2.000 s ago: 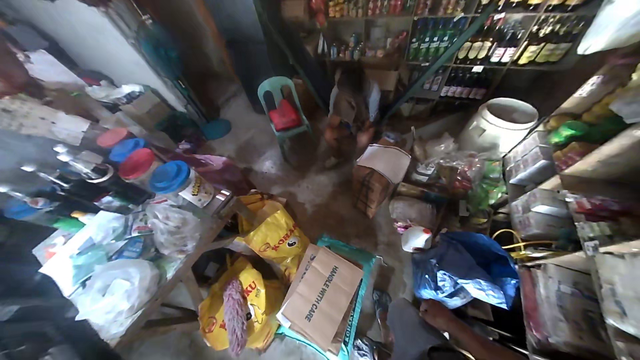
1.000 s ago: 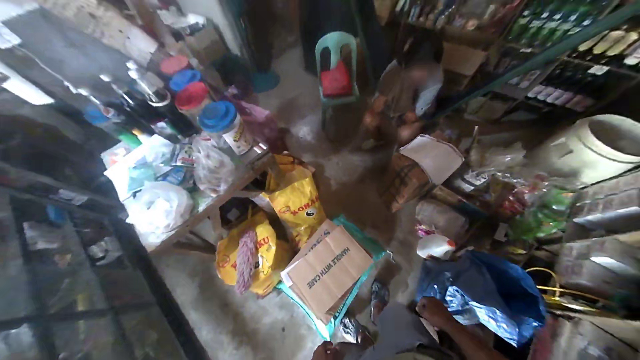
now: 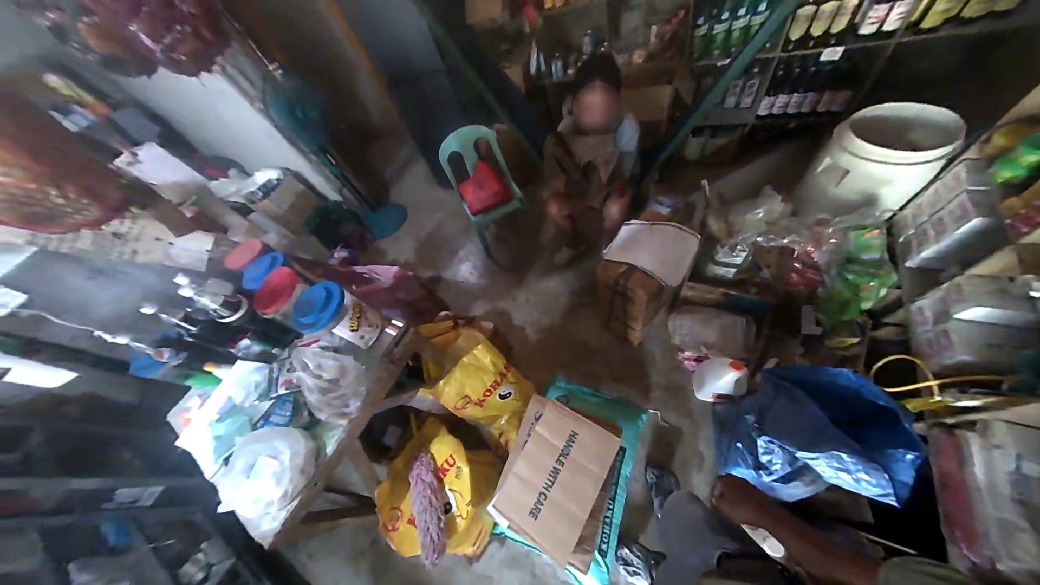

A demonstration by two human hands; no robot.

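Note:
My right hand is at the lower right, close to my bent knee in grey trousers and beside a crumpled blue plastic sheet or bag. Its fingers are dark and unclear. A small whitish object shows just below the hand and forearm; whether I hold it cannot be told. My left hand is out of view. Left of my knee, flattened cardboard lies on a teal printed sack. Yellow printed bags stand beside it, with a pinkish stringy bundle over one.
A person sits beyond a cloth-topped box, near a green plastic chair. At left, a wooden table bears lidded jars and plastic bags. A white drum and stacked packages stand at right.
The view has swung. My left hand, at the bottom edge one second ago, is now out of view. My right hand remains near my knee.

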